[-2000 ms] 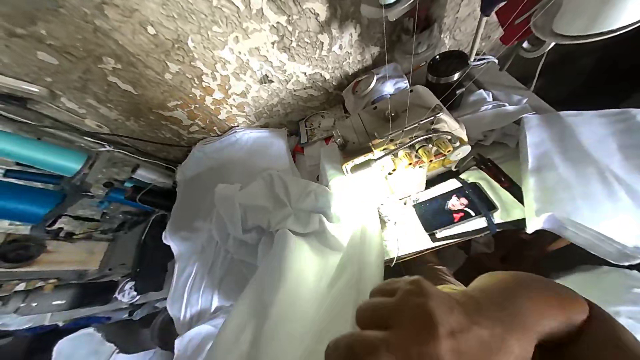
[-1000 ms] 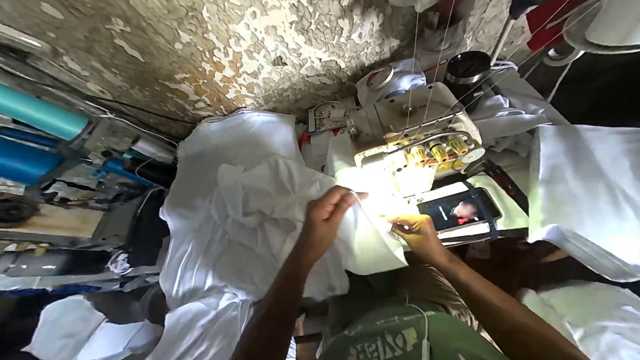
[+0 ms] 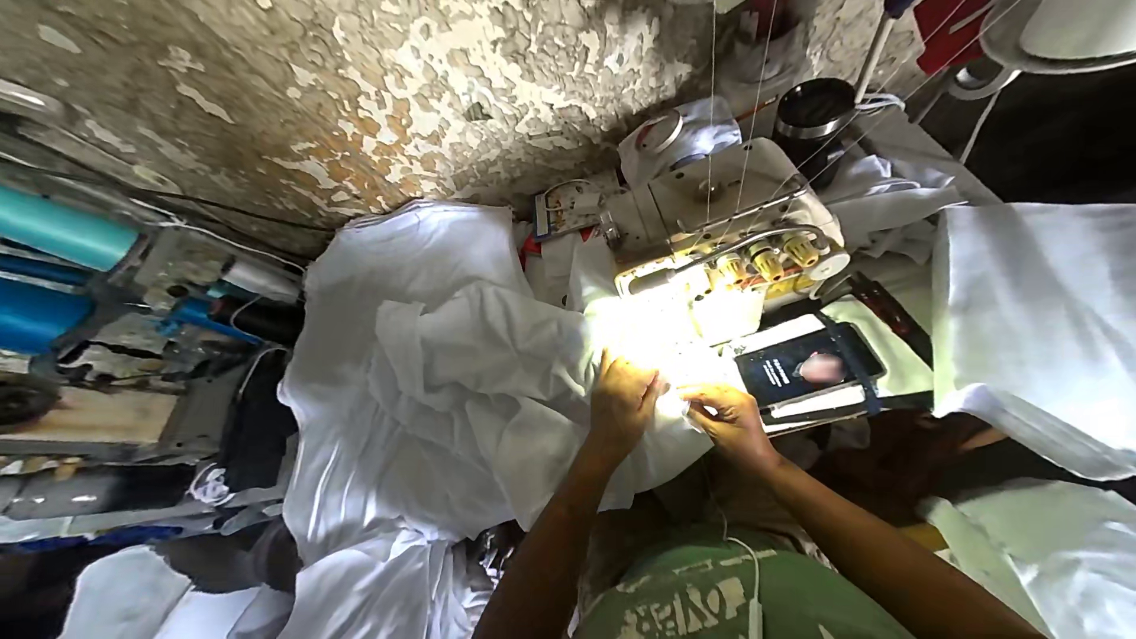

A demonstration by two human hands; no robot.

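Observation:
White fabric [image 3: 497, 382] lies bunched to the left of a sewing machine [image 3: 737, 222] with yellow tension dials [image 3: 765, 262]. My left hand [image 3: 624, 399] presses on the cloth just in front of the brightly lit needle area. Close beside it on the right, my right hand [image 3: 723, 417] pinches the cloth's edge between thumb and fingers. Glare from the machine's lamp hides the needle and the presser foot. A smartphone [image 3: 808, 362] with a lit screen lies right of the needle area, under a dark strap.
Behind the machine stands a dark cup [image 3: 815, 111] near the peeling wall [image 3: 399, 98]. More white cloth [image 3: 1038, 328] hangs at the right. Threads run down to the machine from above. At the left are teal and blue rolls [image 3: 62, 226] and another machine's parts.
Two seconds ago one hand was large at the lower right, off the needle area. Both hands are now at the cloth; since one second ago they have drawn closer together.

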